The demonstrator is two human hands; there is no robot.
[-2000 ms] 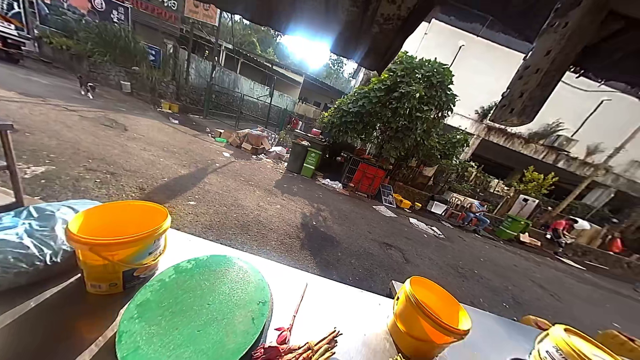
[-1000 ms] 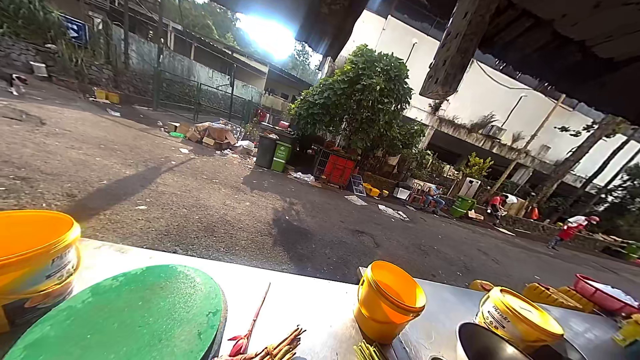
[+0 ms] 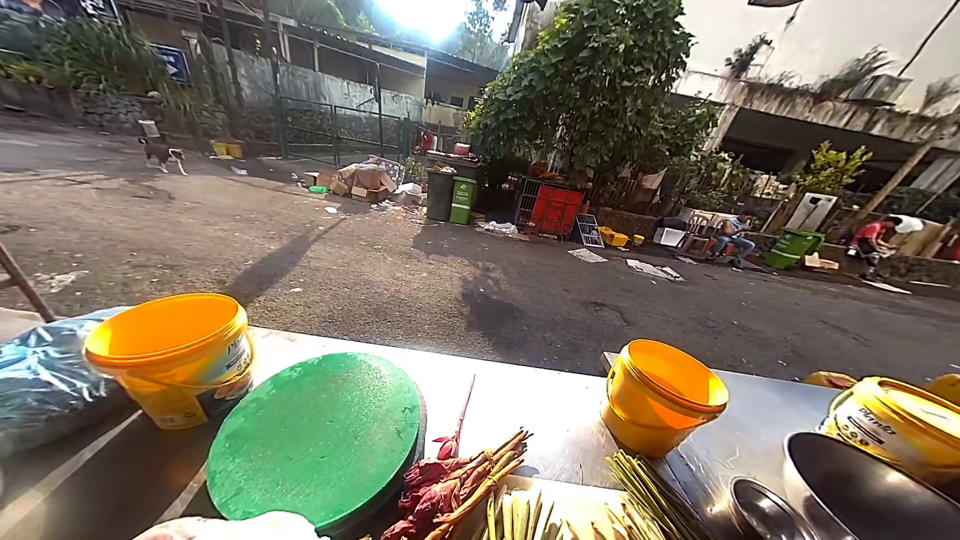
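Neither my left hand nor my right hand shows. A round green lid or board [image 3: 319, 435] lies on the metal table [image 3: 442, 367], with a yellow plastic bucket [image 3: 176, 360] at its left. Just right of the green disc are reddish torch ginger flowers [image 3: 431, 487] with brown stalks, one long-stemmed bud [image 3: 448, 448] above them. Pale cut stalks [image 3: 517, 514] and a bundle of thin green stalks [image 3: 652, 491] lie at the bottom edge, below a second yellow bucket [image 3: 664, 397]. Something whitish [image 3: 232, 527], partly cut off, is at the bottom left.
Steel bowls [image 3: 862, 480] and a lidded yellow bucket [image 3: 892, 427] stand at the right. A blue plastic bag [image 3: 60, 367] lies at the left. Beyond the table is a road with a dog [image 3: 161, 155], bins [image 3: 463, 199], cardboard rubbish [image 3: 365, 181] and two people [image 3: 733, 238] by the far wall.
The view has shifted, bringing steel bowls and pale stalks into sight at the bottom. The buckets and green disc keep their arrangement on the table.
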